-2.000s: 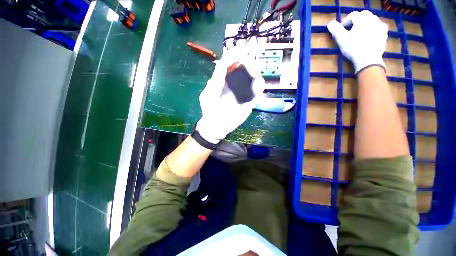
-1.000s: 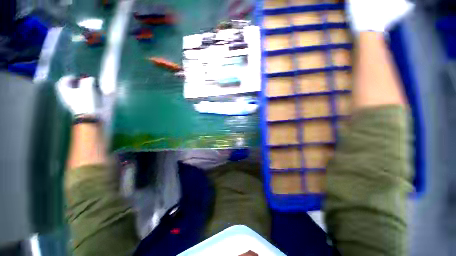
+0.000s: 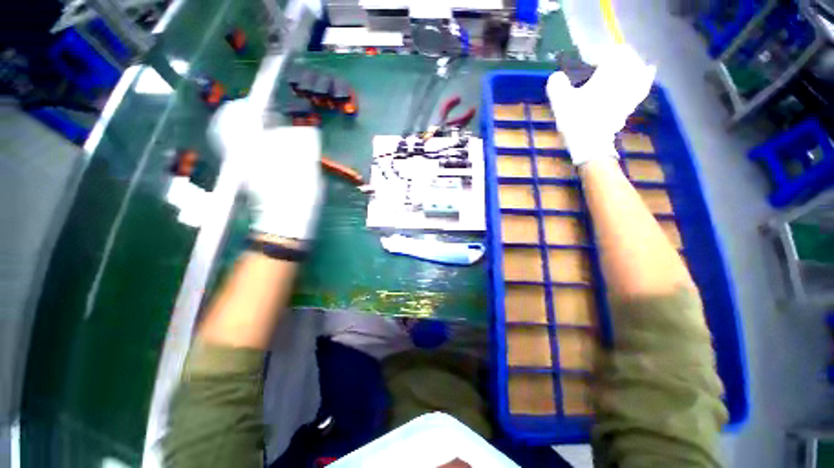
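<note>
My left hand (image 3: 274, 174), white-gloved and blurred, is over the left side of the green bench mat by the pale rail; whether it holds anything cannot be told. My right hand (image 3: 599, 110), white-gloved, is over the far end of the blue divided tray (image 3: 503, 366). A black part (image 3: 574, 69) shows between its thumb and fingers. A black-and-orange part (image 3: 186, 164) lies on the green conveyor, left of my left hand. The white fixture plate (image 3: 384, 206) with its teal block (image 3: 441, 209) sits mid-bench, touched by neither hand.
The pale-blue tool (image 3: 434, 249) lies before the fixture. Red-handled pliers (image 3: 457, 112) are behind it, an orange stick (image 3: 341, 170) left of it. Several black-and-orange parts (image 3: 320, 90) stand farther back. The pale rail (image 3: 197, 265) divides bench and conveyor. Pale equipment (image 3: 361, 38) stands behind.
The view has tilted up, showing more beyond the bench. My left hand has come back from over the conveyor to the rail and bench. My right hand remains around the tray's far end.
</note>
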